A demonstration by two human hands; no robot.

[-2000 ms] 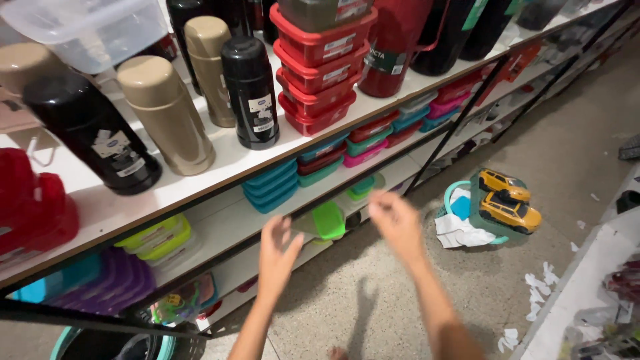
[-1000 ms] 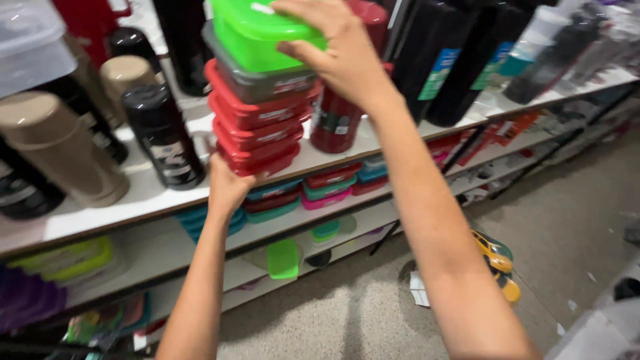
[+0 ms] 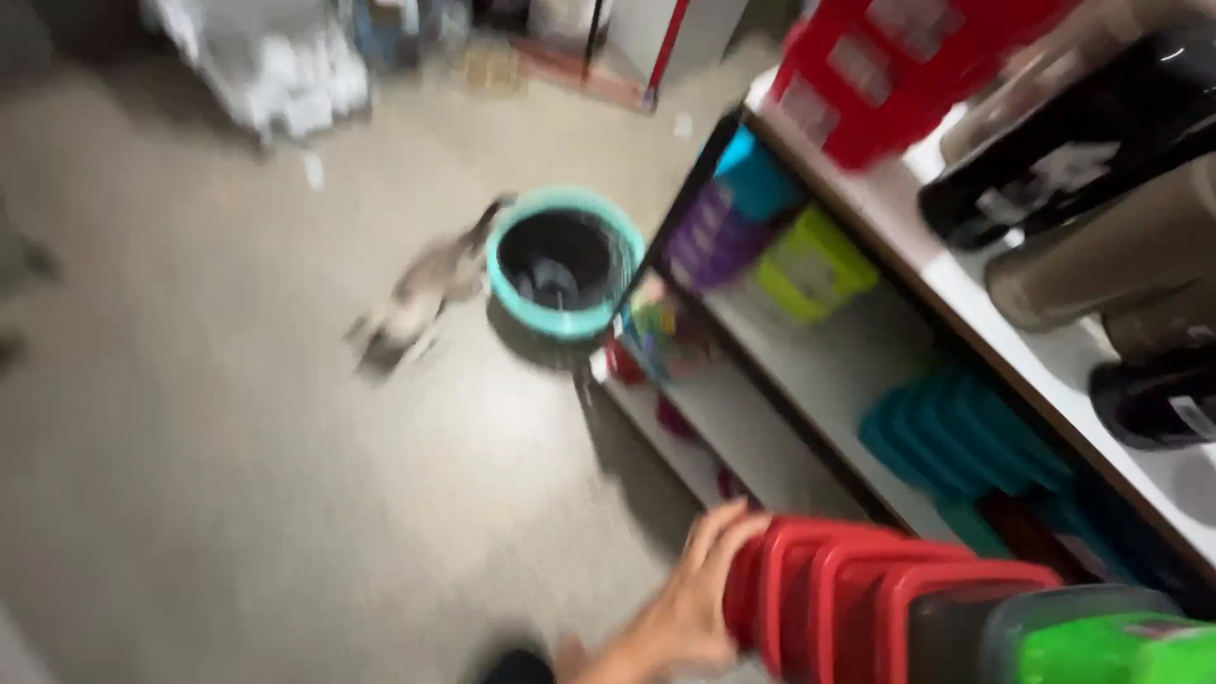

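Note:
My left hand (image 3: 698, 594) grips the bottom end of a stack of red plastic food containers (image 3: 845, 598) at the lower right of the head view. The stack lies tilted on its side in the air, in front of the shelves. Toward its other end come a dark grey container and a bright green one (image 3: 1092, 651), partly cut off by the frame's edge. My right hand is out of view, so its hold cannot be seen.
White shelves (image 3: 807, 351) at the right hold teal, purple and lime containers, with thermos bottles (image 3: 1054, 161) and red containers (image 3: 902, 66) on top. A turquoise-rimmed bin (image 3: 565, 323) stands on the floor by the shelf end. A blurred cat-like shape (image 3: 418, 290) is beside it.
The stack, on the top shelf one second ago, is now off it in my left hand. My right hand, on the green container before, has left view. The view has swung strongly toward the shelf end.

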